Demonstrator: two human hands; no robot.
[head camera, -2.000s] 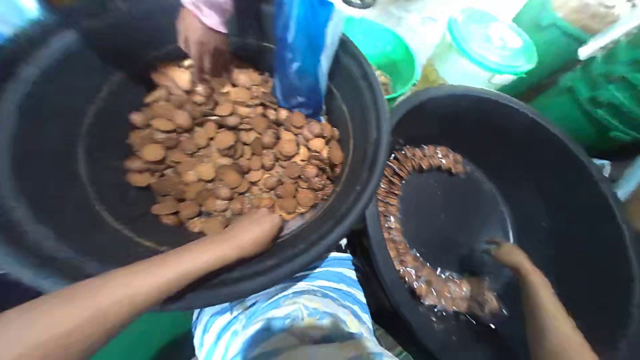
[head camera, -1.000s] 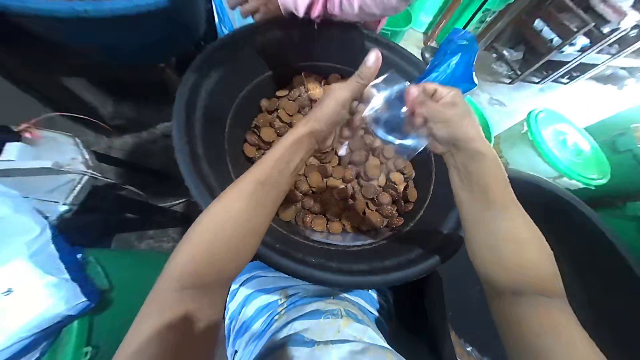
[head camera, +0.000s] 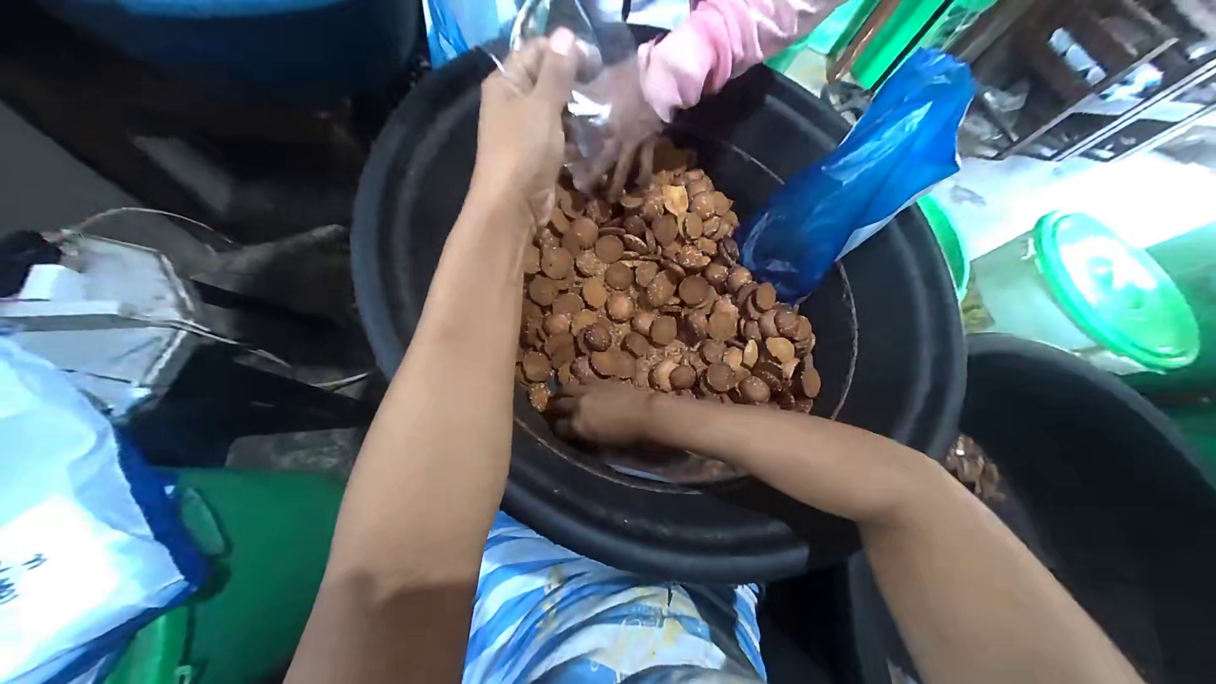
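Observation:
A wide black plastic tub (head camera: 902, 380) holds a heap of round brown discs (head camera: 655, 304), possibly palm sugar pieces. My left hand (head camera: 532, 114) grips a clear plastic bag (head camera: 589, 104) over the tub's far side. My right hand (head camera: 598, 413) is down among the discs at the near edge of the heap, its fingers partly hidden, so whether they hold any is unclear. Beside the clear bag, another person's hand (head camera: 632, 142), below a pink sleeve, reaches into the far part of the heap.
A blue plastic bag (head camera: 845, 190) leans inside the tub at right. A second black tub (head camera: 1073, 456) stands at lower right, near a bucket with a green lid (head camera: 1116, 290). At left are a green container (head camera: 256, 560) and a white-and-blue sack (head camera: 76, 513).
My right hand has left the clear bag and gone down into the discs. My left hand now holds the bag farther up the tub. Two seconds ago my right hand was in the other tub.

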